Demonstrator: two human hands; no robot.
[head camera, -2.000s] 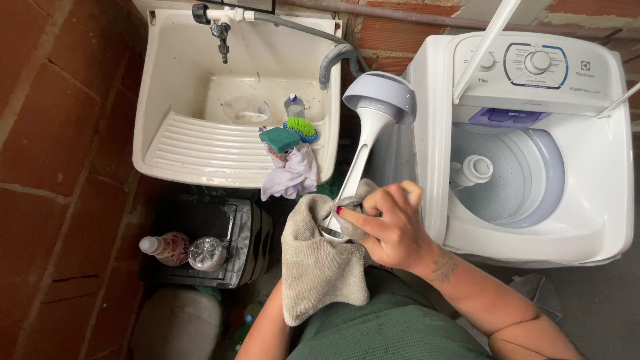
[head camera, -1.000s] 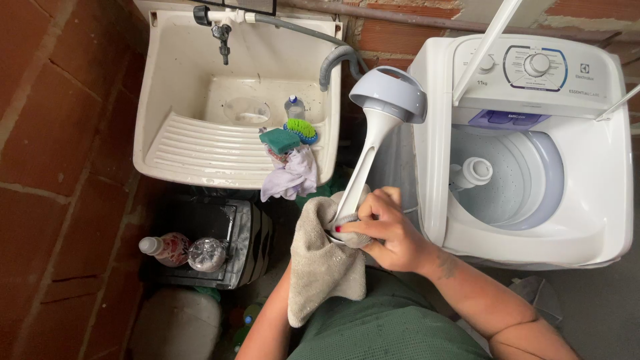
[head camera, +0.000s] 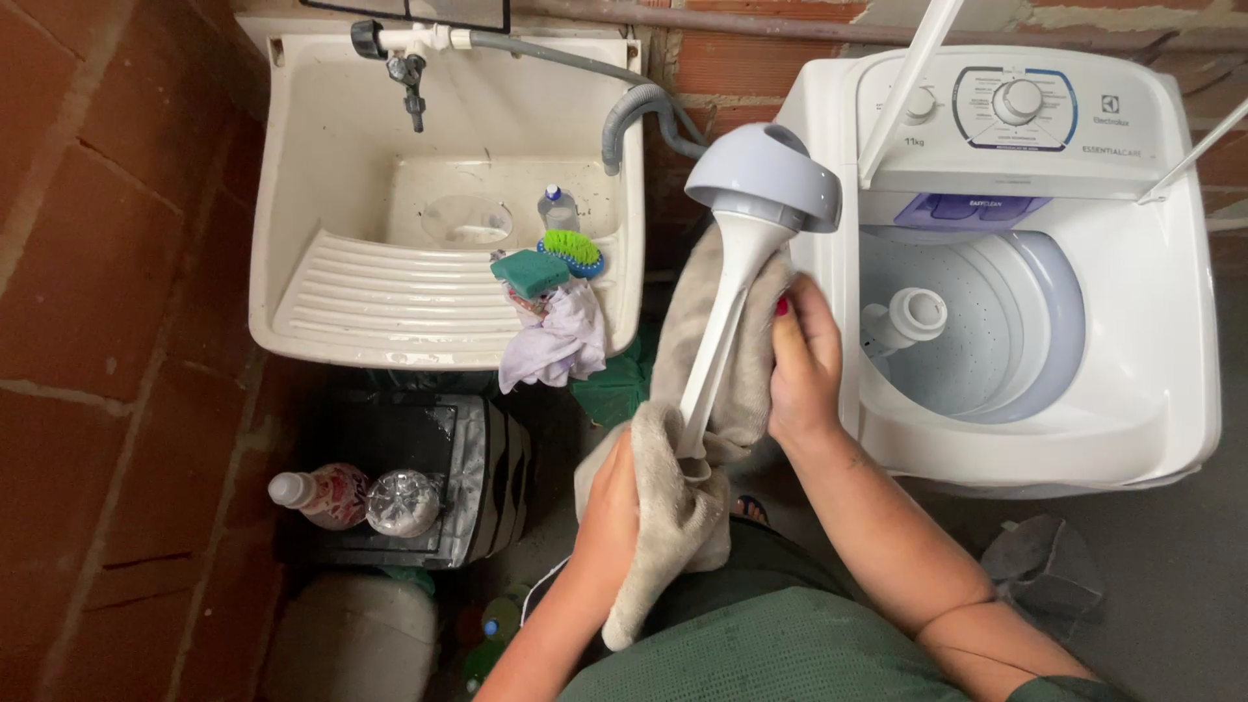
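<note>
A white plastic washing-machine dispenser column (head camera: 726, 302) with a grey-lilac cup top stands tilted in front of my body, its cup end up and to the right. My left hand (head camera: 609, 522) grips its lower end through a beige cloth (head camera: 673, 517), which hides that end and most of my fingers. My right hand (head camera: 807, 361) holds another stretch of the same cloth against the column's right side, thumb in front. The cloth passes behind the shaft, up to just below the cup.
An open top-load washing machine (head camera: 1141, 322) stands at right. At left a plastic laundry sink (head camera: 322, 336) bears a green sponge (head camera: 529, 273), a scrub brush (head camera: 572, 252), a lilac cloth (head camera: 556, 341) and a small bottle (head camera: 558, 208). Below it, bottles lie on a black drawer unit (head camera: 444, 546).
My right hand has moved up along the column and has spread the cloth behind the shaft; before, it was at the column's lower end. My left hand has come into view from behind the cloth.
</note>
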